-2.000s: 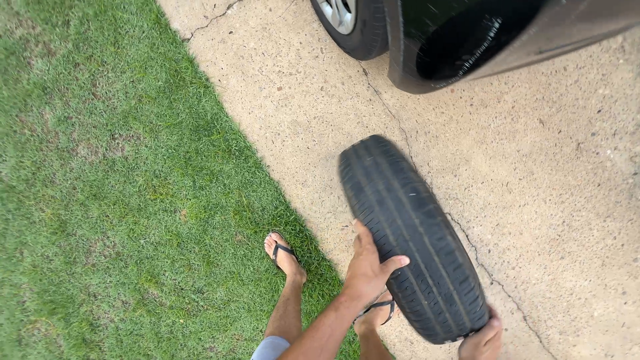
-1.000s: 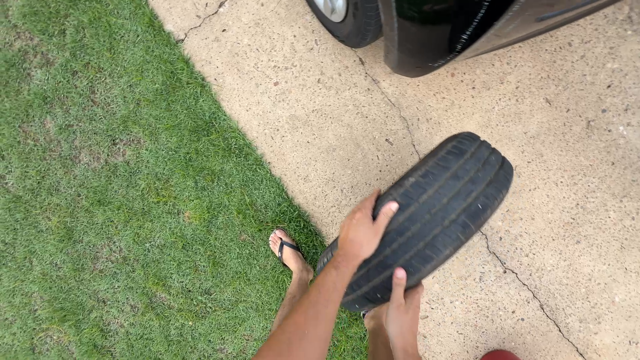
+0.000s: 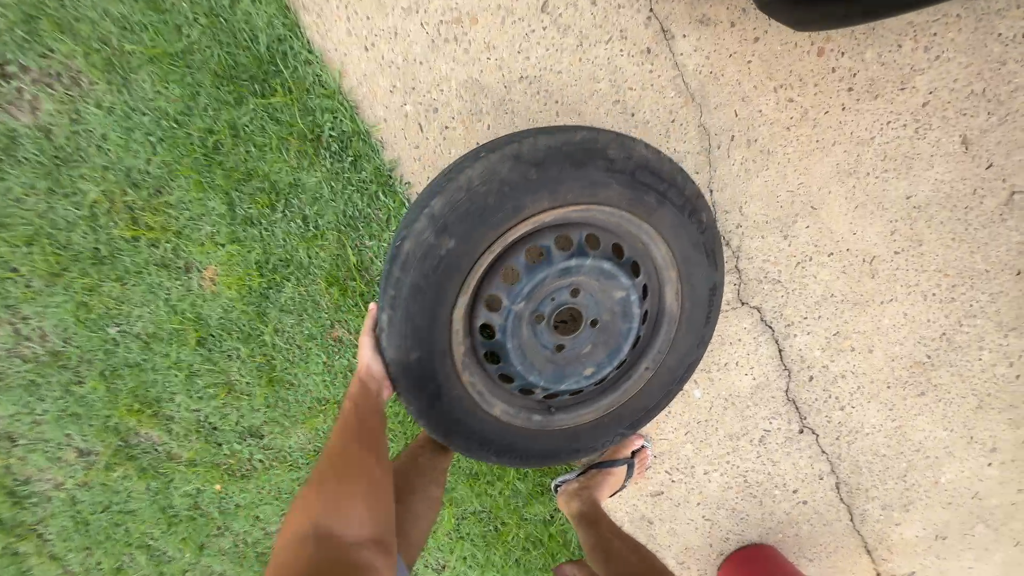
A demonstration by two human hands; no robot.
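Note:
A car wheel, made of a black rubber tyre point(image 3: 424, 320) on a worn, rusty steel rim point(image 3: 568, 320), is held up at a tilt with its flat side facing the camera. Round vent holes ring the rim, around a central bore and bolt holes. My left hand point(image 3: 373, 352) grips the tyre's left edge, its fingers partly hidden behind the rubber. My right hand is not visible. Just below the tyre's lower edge, my foot in a black flip-flop point(image 3: 608, 472) shows on the concrete.
Grass point(image 3: 200, 280) lies to the left and a cracked concrete driveway point(image 3: 880, 280) to the right. A black car's lower edge point(image 3: 840, 10) shows at the top right. A red object point(image 3: 758, 562) is cut off at the bottom edge.
The wheel has turned from showing its tread to showing its rim side. My left hand has shifted to the tyre's left edge. My right hand, visible on the tyre before, has gone from sight.

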